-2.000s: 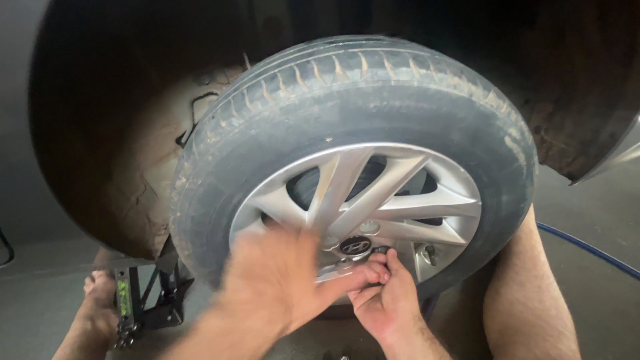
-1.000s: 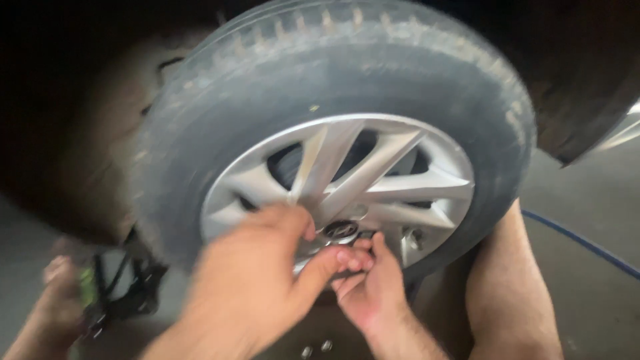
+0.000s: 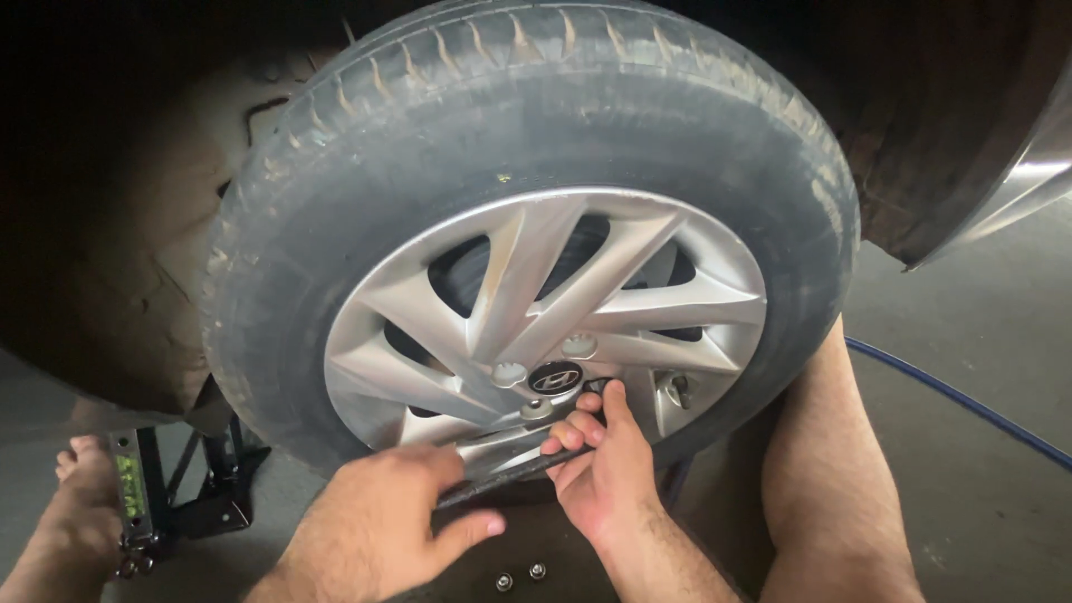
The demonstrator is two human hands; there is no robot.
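Note:
The car wheel point(image 3: 528, 142), with its silver multi-spoke alloy rim point(image 3: 586, 285) and Hyundai center cap point(image 3: 555, 378), fills the middle of the view. Curled around a dark wheel wrench point(image 3: 523, 475), my right hand point(image 3: 607, 469) holds it near its bent end, which meets a lug hole at the lower right of the cap. My left hand point(image 3: 385, 515) is at the wrench's other end, thumb apart from the fingers; whether its fingers grip the bar is hidden. A lug nut or bolt point(image 3: 536, 409) shows in the hole just below the cap.
Two loose lug nuts point(image 3: 520, 576) lie on the floor below the hands. A black scissor jack point(image 3: 201, 486) stands at the lower left beside a bare foot point(image 3: 79, 486). A blue hose point(image 3: 963, 402) crosses the floor at right. The wheel arch surrounds the tire.
My left hand, blurred near the cap in both earlier frames, is now lower, off the rim's middle. The right hand stays beside the cap.

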